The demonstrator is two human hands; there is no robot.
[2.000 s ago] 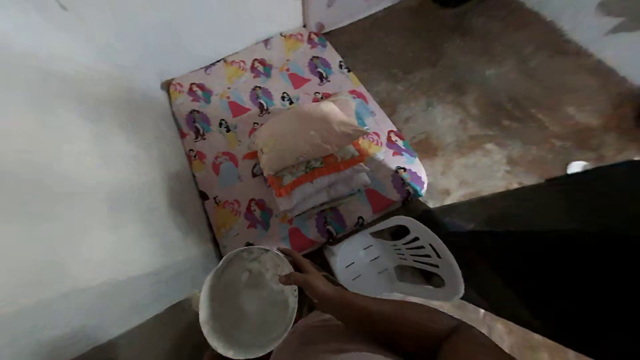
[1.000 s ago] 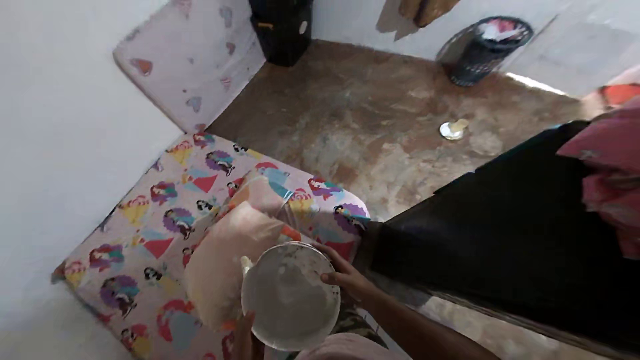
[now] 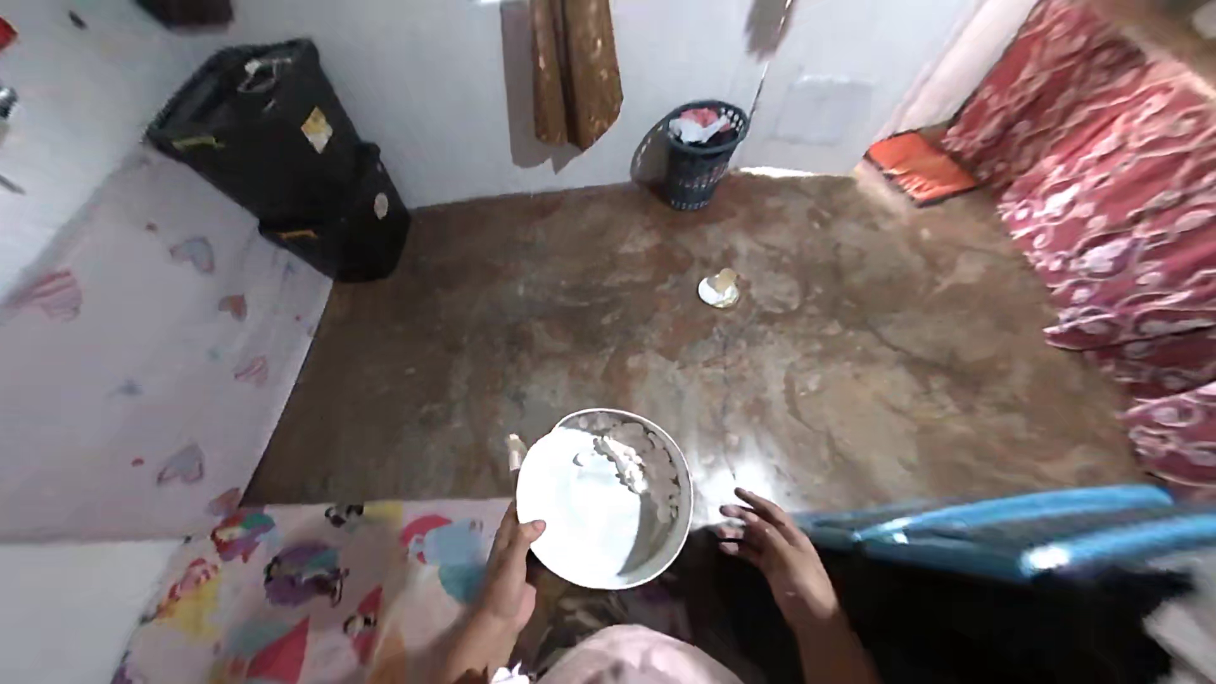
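Note:
A round, light metal bowl (image 3: 589,513) with pale residue on its inner wall is held low in the middle of the head view. My left hand (image 3: 508,575) grips its left rim, thumb over the edge, other fingers hidden beneath. A small pale end of something (image 3: 516,451) sticks out beside the rim above that hand; what it is cannot be told. My right hand (image 3: 774,556) is off the bowl, to its right, with fingers apart and nothing in them. On the floor ahead lies a small white round thing (image 3: 719,290) with a tan piece on it.
A character-print mattress (image 3: 304,579) lies at lower left, beside a heart-print panel (image 3: 190,361). Black stacked bins (image 3: 275,142) and a dark plastic basket (image 3: 700,157) with cloth stand by the wall. Blue-edged dark furniture (image 3: 997,532) is at lower right, a red patterned curtain (image 3: 1130,218) beyond.
My right hand has let go of the bowl's rim and is now apart from it. The view has swung right, from the mattress and white plastic chair to the floor and far wall.

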